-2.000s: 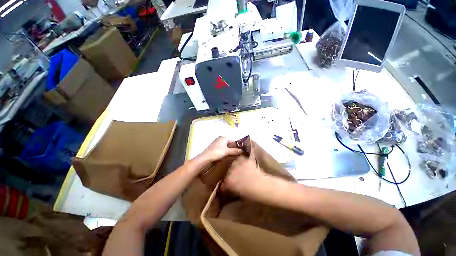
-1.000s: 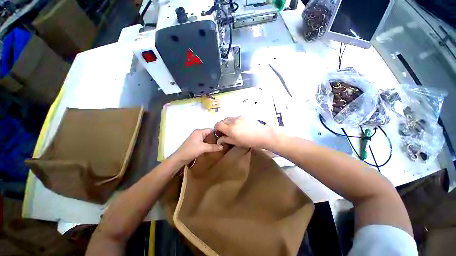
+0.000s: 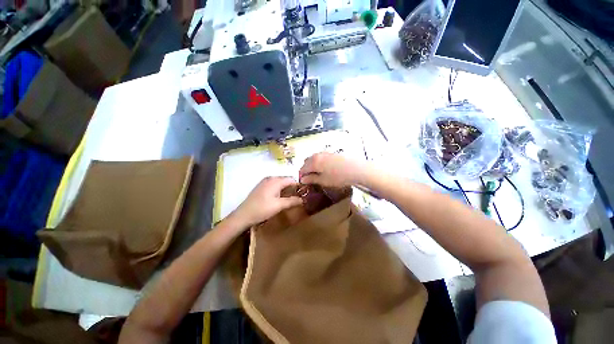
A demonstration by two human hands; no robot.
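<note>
A brown bag body with a paler tan edge lies in front of me, over the table's front edge. My left hand grips its top edge from the left. My right hand pinches at the same edge from the right, close to the left fingertips. A dark brown piece with a small metallic part shows between the hands; its exact shape is unclear. The hands are just in front of the brass-coloured clamp under the sewing machine head.
A second brown bag body lies at the left. A pale plate with yellow edges lies under the head. At right are plastic bags of hardware, a green-handled tool on black cable, a thin dark tool and a control panel.
The bag has been turned, so its outer face shows instead of the open inside. Over the last second the right hand has shifted slightly right, and more of the dark brown piece shows.
</note>
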